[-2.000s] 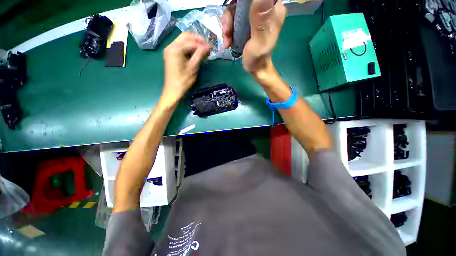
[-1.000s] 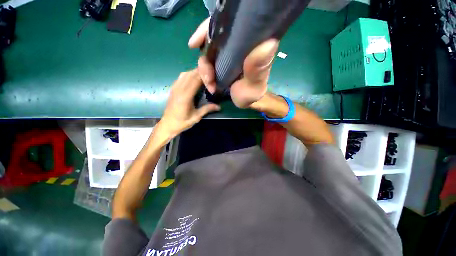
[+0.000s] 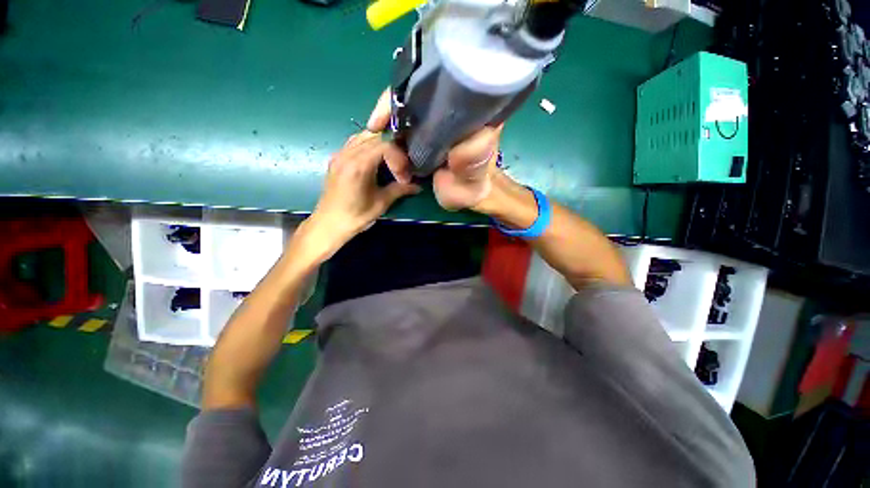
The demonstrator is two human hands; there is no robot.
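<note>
The electric screwdriver [image 3: 467,81], a thick grey-black cylinder, stands over the near edge of the bench, its top towards the camera. My right hand [image 3: 469,172] is closed around its lower part. My left hand [image 3: 361,181] is beside the tool's lower end, its fingers on a dark thing, likely the black housing [image 3: 386,174]. Most of that thing is hidden by my fingers and the tool, and the bit is hidden too.
A mint-green box [image 3: 692,119] stands on the bench at right. White divided bins [image 3: 208,335] with black parts are below the edge at left and right [image 3: 689,322]. A black pad [image 3: 222,10] lies at the back left. A red stool [image 3: 48,262] is at far left.
My right hand has brought the screwdriver from the bag area down to the bench's near edge. My left hand has moved from the bags to the dark thing there. The view has shifted.
</note>
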